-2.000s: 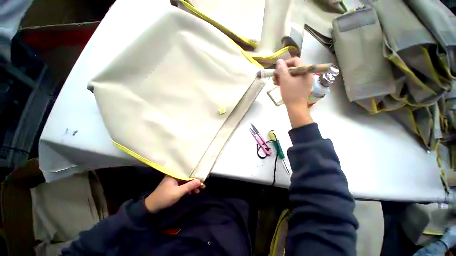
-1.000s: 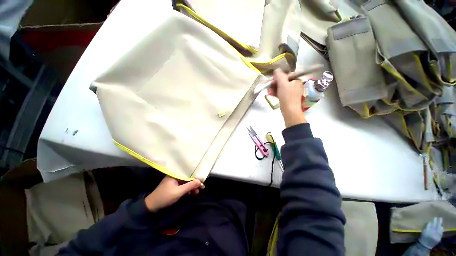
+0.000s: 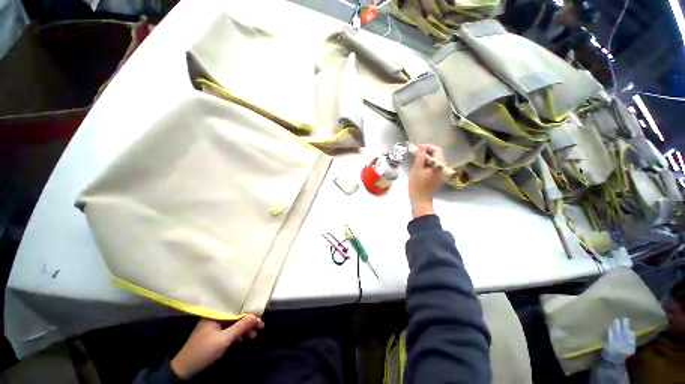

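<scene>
A beige bag panel (image 3: 188, 202) lies flat on the white-covered table (image 3: 375, 277), its folded band along the right side. A small yellow tab (image 3: 276, 211) sits on it. My left hand (image 3: 215, 343) pinches the panel's near corner at the yellow edge. My right hand (image 3: 426, 178) holds a brush (image 3: 439, 166), its tip at the silver top of the red-wrapped solvent bottle (image 3: 381, 172). Pink snips (image 3: 336, 245) and a green-handled awl (image 3: 360, 249) lie near the table's front edge with black cord beside them.
More beige bag pieces (image 3: 255, 67) lie behind the panel. A large heap of beige pieces with yellow edges (image 3: 496, 97) is at the right. A small pale rectangular loop (image 3: 346, 185) lies left of the bottle. Another person's gloved hand (image 3: 620, 339) touches a beige piece at lower right.
My right hand and brush have moved from the top of the folded band over to the bottle top. The view has shifted right, showing more of the heap. My left hand still pinches the corner.
</scene>
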